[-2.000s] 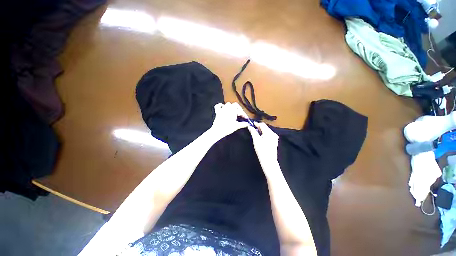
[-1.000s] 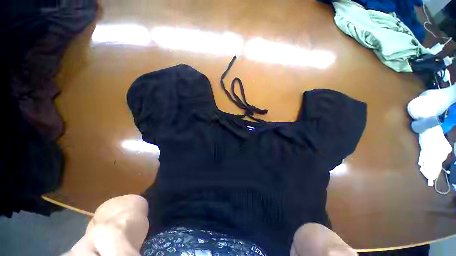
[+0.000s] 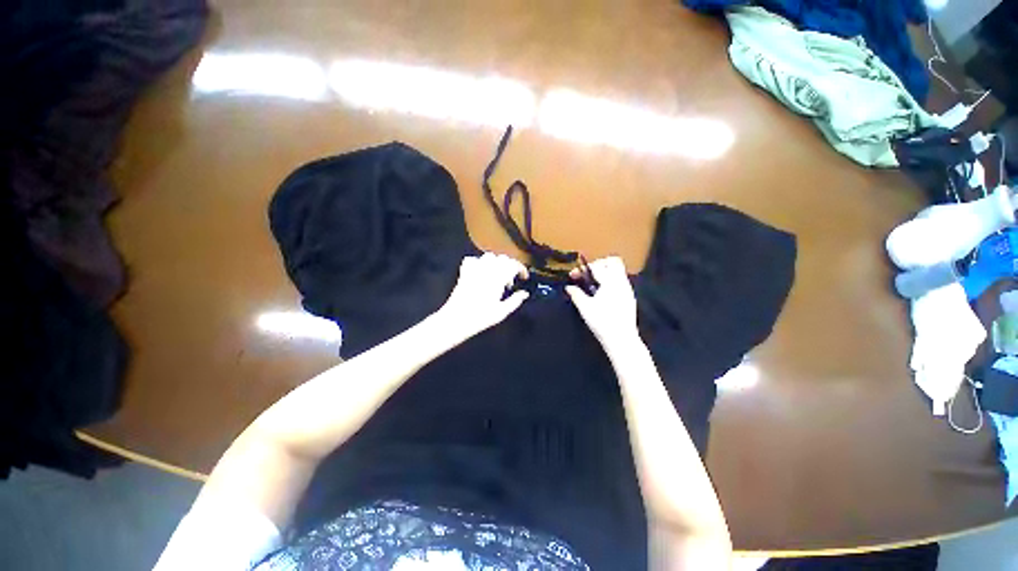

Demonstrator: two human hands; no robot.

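The black dress lies on the brown table with its puff sleeves spread to either side. My left hand pinches the neckline just left of the small neck label. My right hand pinches the neckline just right of the label; a small dark item shows at its fingers, too small to name. The black neck tie lies looped on the table beyond the neckline. My fingertips partly hide the neckline edge.
A dark heap of garments covers the left side of the table. Blue and pale green garments lie at the far right. A white bottle, a white mask and cables are at the right.
A second ago both hands were back near the table's front edge, off the neckline. They have moved forward and taken hold of the neckline on both sides of the label.
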